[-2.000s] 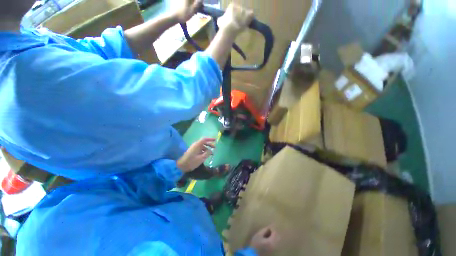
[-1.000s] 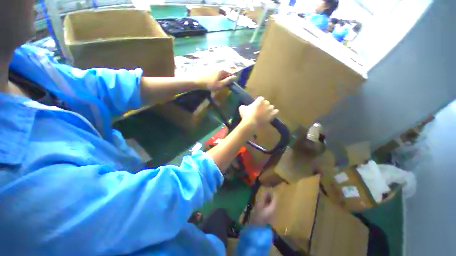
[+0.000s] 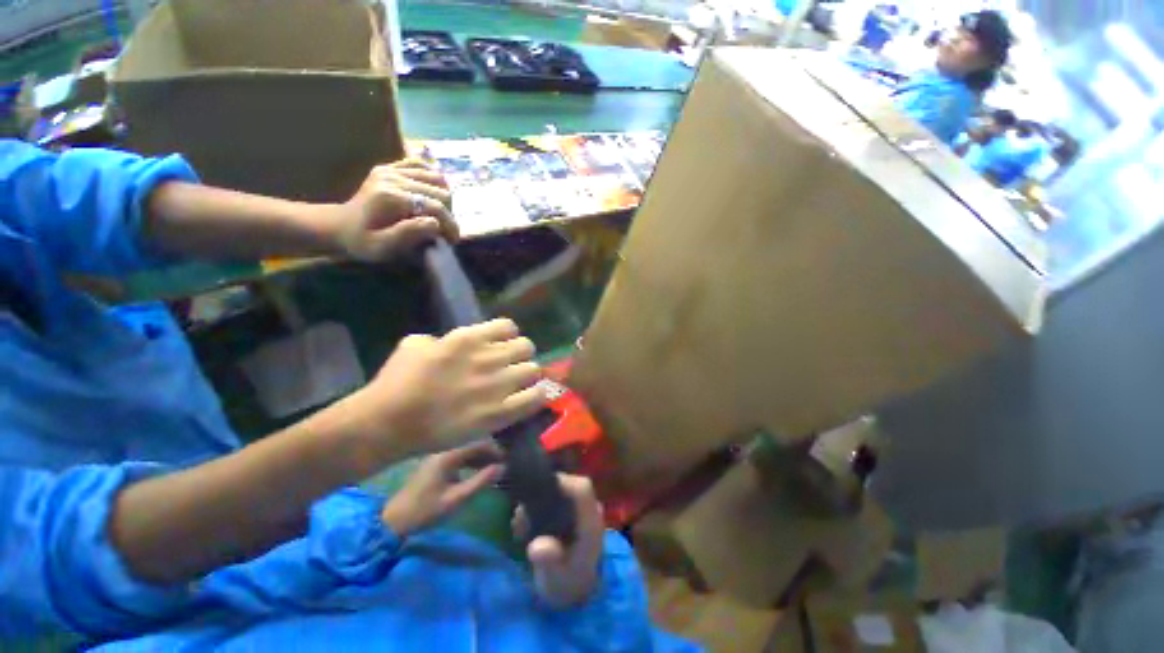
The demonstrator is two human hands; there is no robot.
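Note:
The black pallet truck handle [image 3: 534,478] slants across the middle. My right hand [image 3: 562,542] grips its lower end. My left hand [image 3: 447,491] is just left of the handle, below another person's hand, with fingers apart and nothing seen in it. Another person's two hands [image 3: 466,376] hold the handle further up. The red-orange pallet truck frame [image 3: 572,421] shows behind the handle. A large brown carton [image 3: 766,255] stands tilted in view beyond it; its base is partly hidden.
An open carton [image 3: 262,121] stands at upper left beside a green bench [image 3: 638,112] with black parts trays [image 3: 530,64]. A printed sheet [image 3: 549,179] lies along the bench edge. Low cartons [image 3: 753,523] are at lower right by a grey wall [image 3: 1021,434]. A person in blue [image 3: 938,100] is at the back.
My right hand has moved from near the low cartons onto the handle. My left hand has come into view again. The view has turned, and the large carton looks nearer.

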